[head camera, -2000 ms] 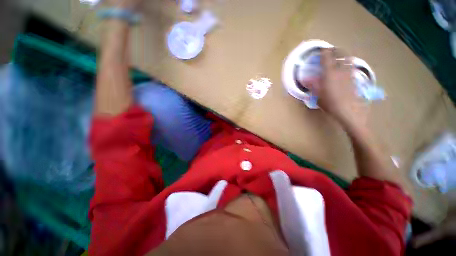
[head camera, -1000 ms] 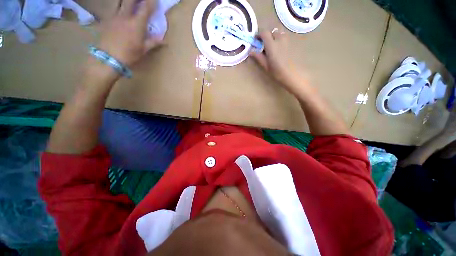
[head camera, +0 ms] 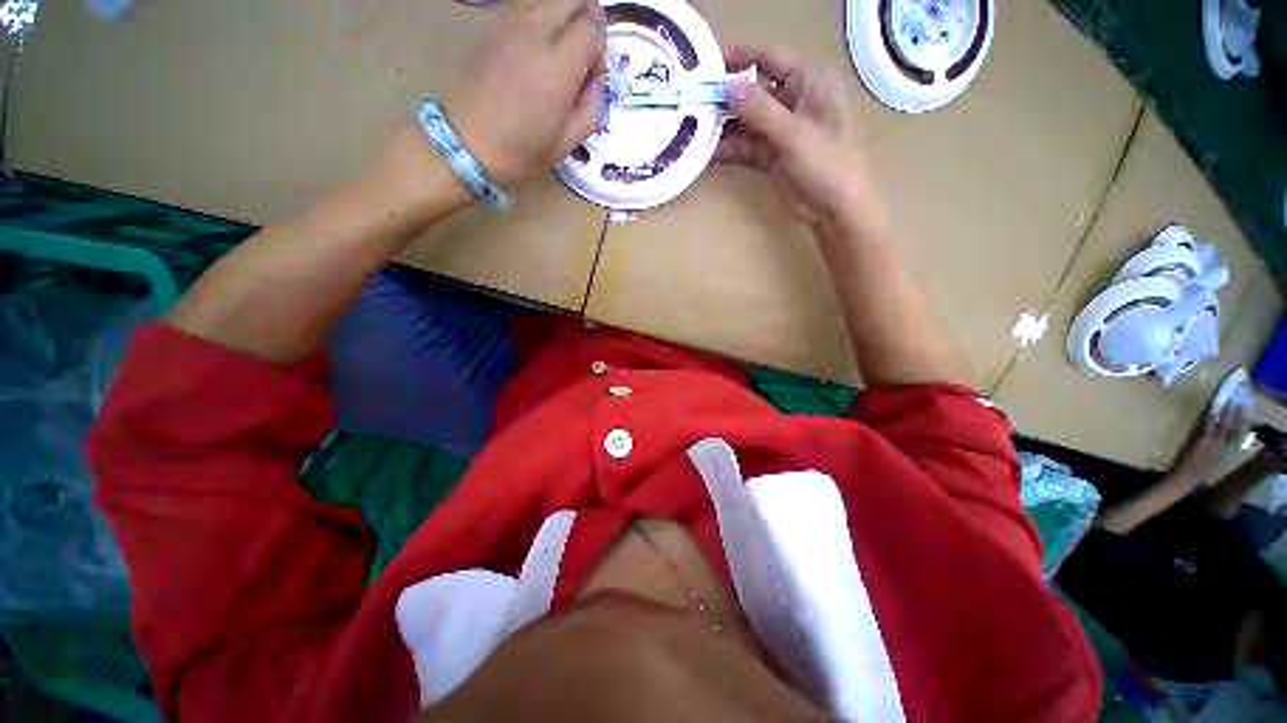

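A white round housing (head camera: 654, 167) with dark curved slots lies on the cardboard-covered table at top centre. A pale strip (head camera: 675, 93) runs across its middle. My right hand (head camera: 798, 127) is at the housing's right rim, with thumb and fingers closed on the strip's right end. My left hand (head camera: 529, 92), with a bracelet at the wrist, is over the housing's left side. Its fingers are curled at the strip's left end and hide whether they hold anything.
A second housing (head camera: 920, 50) lies at the top right. Housings with translucent pieces (head camera: 1150, 318) are clustered at the table's right. A dark green belt (head camera: 1143, 85) runs behind. Another person's hand (head camera: 1221, 441) is at the right. A green crate (head camera: 99, 247) with film stands at the left.
My left hand has moved right, from the translucent pieces onto the housing. Those pieces have mostly left the view. The strip lies more level, with my right hand still at its right end.
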